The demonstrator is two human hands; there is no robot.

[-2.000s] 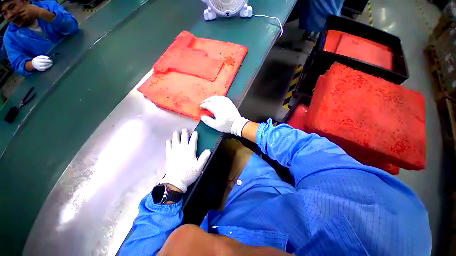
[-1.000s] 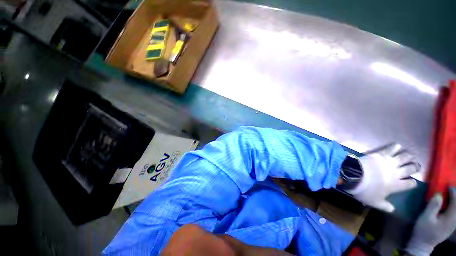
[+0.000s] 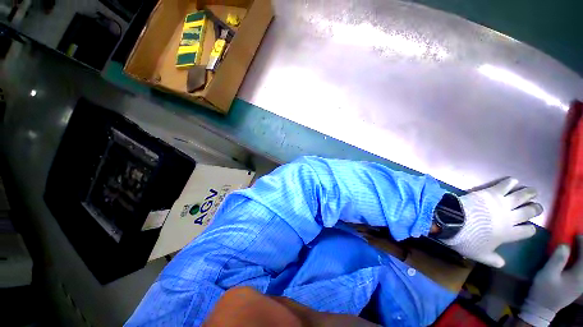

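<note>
My left hand (image 3: 495, 220), in a white knit glove with a dark watch at the wrist, lies flat with fingers spread on the edge of the steel plate (image 3: 383, 96). It holds nothing. My right hand (image 3: 557, 284), also gloved, is at the lower right, cut off by the picture's edge. Its thumb and fingers are at the near end of the red foam piece (image 3: 569, 175); whether they grip it I cannot tell. Only a strip of the red foam shows at the right edge.
An open cardboard box (image 3: 227, 89) at the bench's left end holds a yellow-and-green striped pack (image 3: 191, 39) and small yellow items. A black crate (image 3: 70, 191) with dark parts stands at the lower left, beside a white board marked AGV (image 3: 185, 214).
The view has swung left from the red foam and fan to the cardboard box and black crate. Over the last second it shifts slightly; both hands stay nearly in place.
</note>
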